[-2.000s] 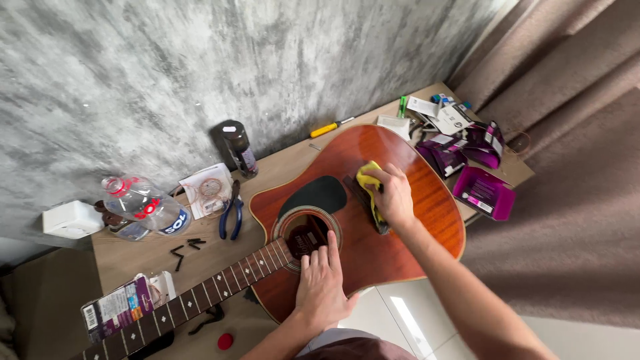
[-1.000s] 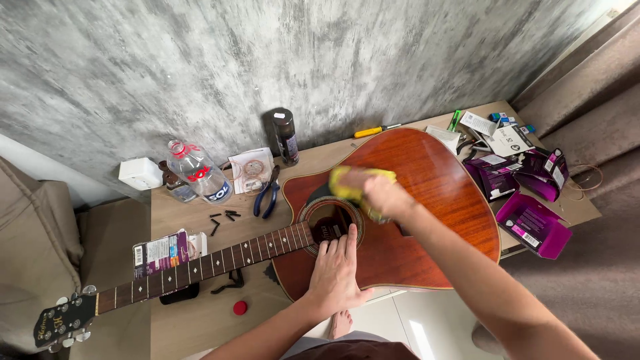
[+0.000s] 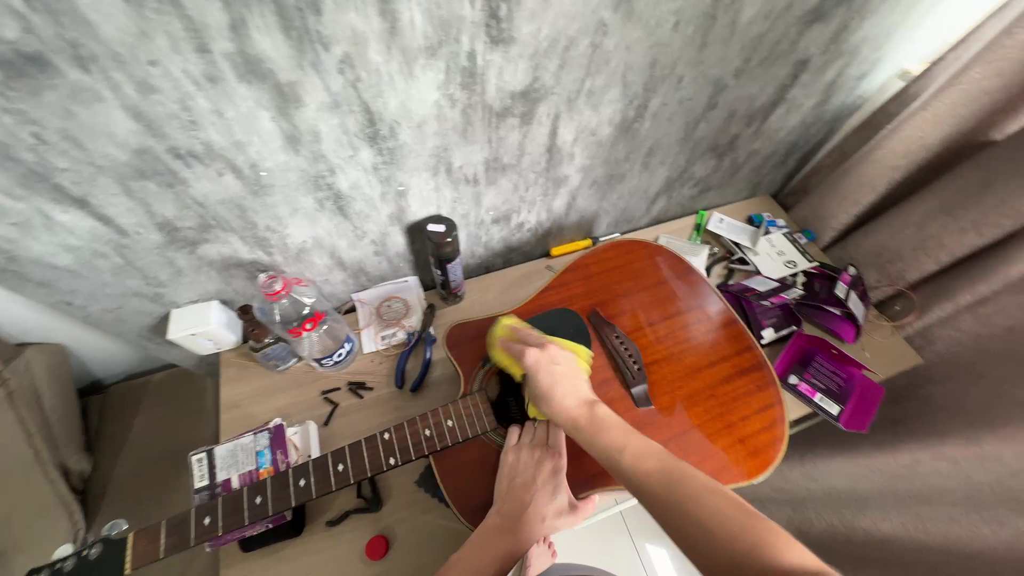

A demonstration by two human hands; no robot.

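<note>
An acoustic guitar with a reddish-brown top (image 3: 696, 360) lies face up on a wooden table, and no strings show on its fretboard (image 3: 352, 464). My right hand (image 3: 556, 376) is closed on a yellow cloth (image 3: 506, 340), pressed on the top beside the soundhole and over part of the black pickguard (image 3: 564, 324). My left hand (image 3: 532, 472) rests flat on the body just below the soundhole (image 3: 510, 400), its fingers near the edge of the hole. The dark bridge (image 3: 622, 360) with its row of pin holes lies right of the cloth.
Behind the neck are blue-handled pliers (image 3: 416, 352), black bridge pins (image 3: 352, 390), a plastic bottle (image 3: 308, 320), a white box (image 3: 204, 326) and a spray can (image 3: 446, 260). A yellow-handled screwdriver (image 3: 582, 244) lies by the wall. Purple packaging (image 3: 828, 380) sits right; a red cap (image 3: 377, 547) sits in front.
My right hand has moved the yellow cloth left, from beside the bridge to the soundhole and pickguard, uncovering the bridge. My left hand has stayed by the soundhole.
</note>
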